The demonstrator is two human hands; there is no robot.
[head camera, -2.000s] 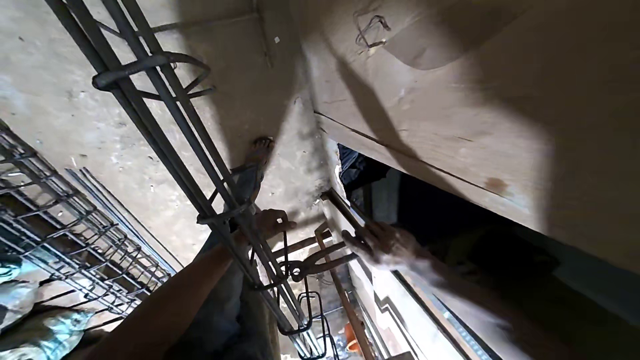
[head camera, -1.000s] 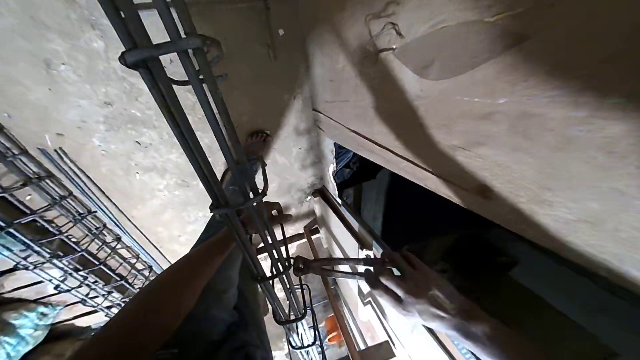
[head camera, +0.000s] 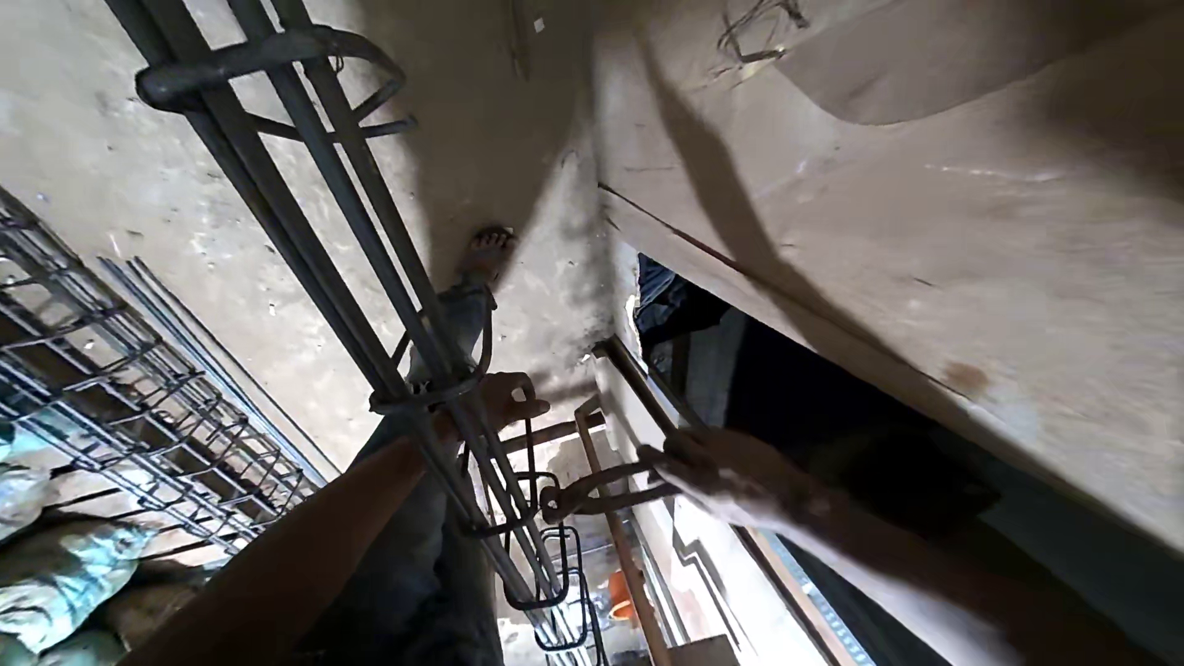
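Note:
A bundle of long steel rebars [head camera: 310, 227] runs from the upper left to the lower middle, with bent steel stirrups [head camera: 430, 396] around it. My right hand [head camera: 708, 467] is closed on the handles of dark metal pincers [head camera: 597, 490]; their jaws are at a stirrup beside the bars. Behind the bars, my left hand [head camera: 499, 400] has its fingers curled at the top of a thin stirrup rod, partly hidden by the bars. More stirrups [head camera: 562, 578] hang around the lower end of the bundle.
A second rebar cage [head camera: 139, 370] and filled sacks [head camera: 65, 573] lie at the left. My bare foot [head camera: 490, 248] stands on the concrete floor. A large board [head camera: 925, 240] fills the upper right above a dark opening. Wooden strips [head camera: 624, 546] and an orange object [head camera: 621, 595] are lower down.
Against the first frame, the pincers have moved from across the bars to their right side, and their handles are closer together. My left hand stays behind the bars.

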